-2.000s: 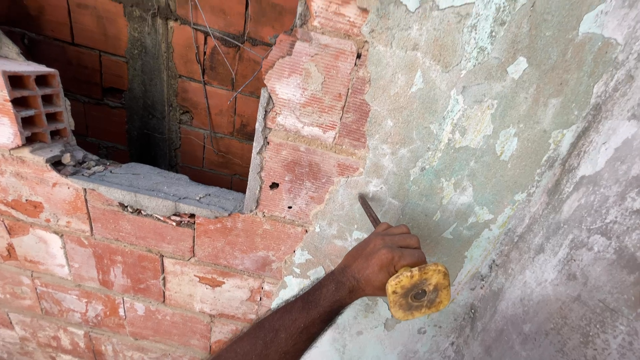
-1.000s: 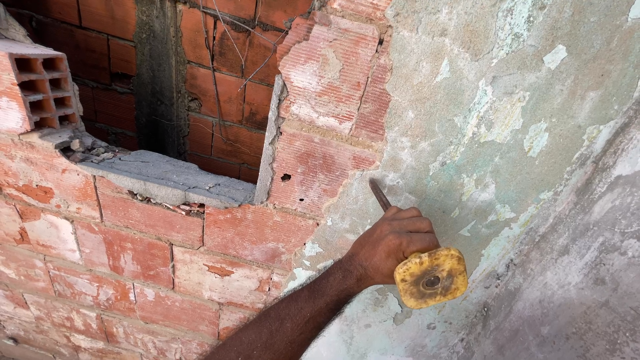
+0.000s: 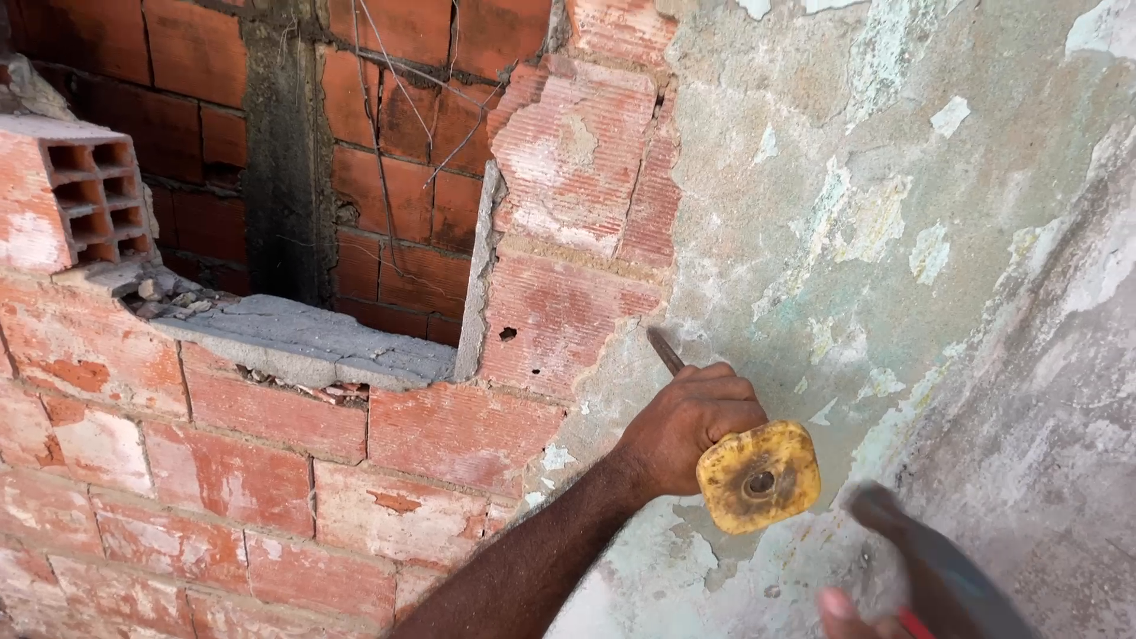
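Observation:
My left hand [image 3: 688, 430] is closed around a steel chisel [image 3: 665, 351] that has a square yellow hand guard [image 3: 760, 479] at its struck end. The chisel's tip rests at or close to the ragged edge of the grey-green plaster [image 3: 799, 222], beside bare ribbed brick [image 3: 568, 311]. At the bottom right, my right hand [image 3: 852, 617] shows only in part and blurred, around a handle with a red part. The blurred dark head of this hammer [image 3: 879, 510] is below and right of the yellow guard, apart from it.
Left of the plaster, a window-like opening has a rough concrete sill [image 3: 311, 342] with rubble [image 3: 173, 293] on its left end. A hollow brick [image 3: 98, 200] stands beside it. Thin wires [image 3: 377, 133] hang in the opening before another brick wall. A rough grey wall surface [image 3: 1021, 426] slants along the right.
My right hand and the hammer have come into view at the bottom right. My left hand still holds the chisel by the plaster edge.

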